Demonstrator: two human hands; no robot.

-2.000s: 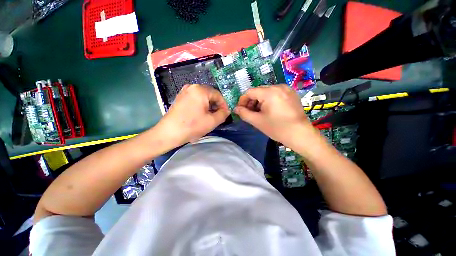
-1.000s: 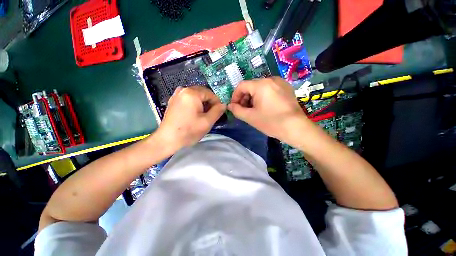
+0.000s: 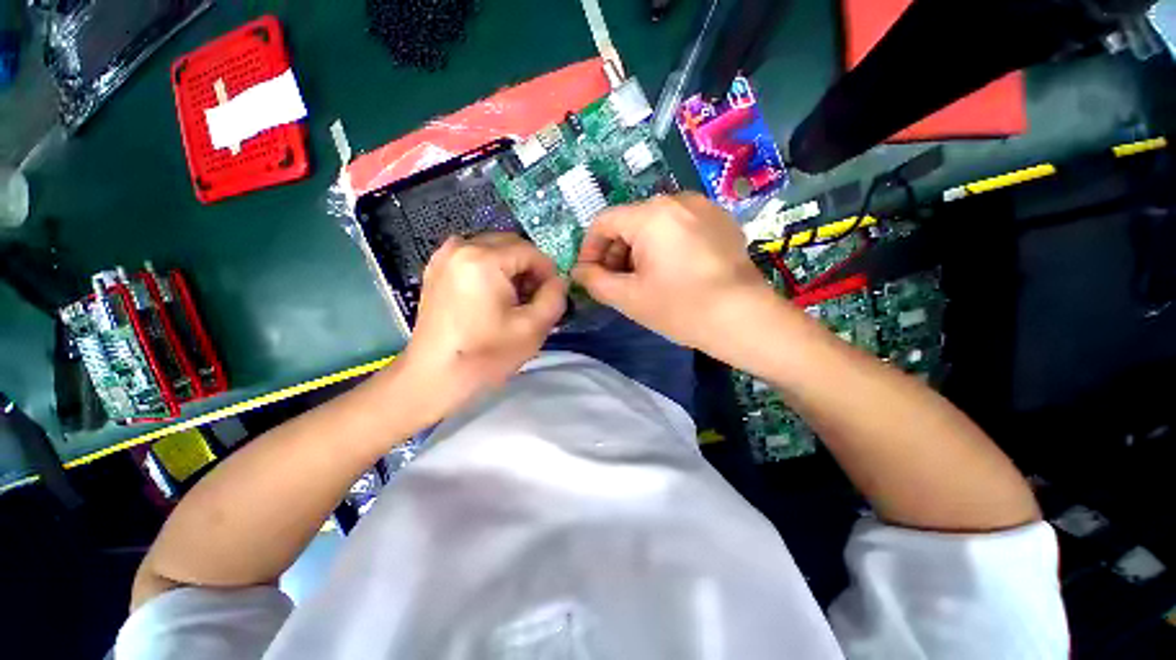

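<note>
A green circuit board point(image 3: 611, 152) with a pale heatsink and metal connectors lies tilted over the right part of a black housing point(image 3: 432, 213). The housing rests on a red mat point(image 3: 497, 119). My left hand point(image 3: 488, 307) and my right hand point(image 3: 664, 264) are bare and meet at the board's near corner, thumbs and fingertips pinched together. Whatever is between the fingertips is too small to make out, and the fingers hide that corner of the board.
A red perforated plate point(image 3: 245, 114) with a white strip lies back left. Boards in red holders point(image 3: 148, 342) stand left. Dark small parts point(image 3: 419, 29) are piled at the rear. Right are a blue-and-pink item point(image 3: 733, 145) and a thick black tube point(image 3: 903, 90). More boards point(image 3: 858, 342) sit below the bench edge.
The view has shifted, so bench items appear further left. Both hands stay at the board's near corner with fingertips together. The board and housing look unchanged against each other.
</note>
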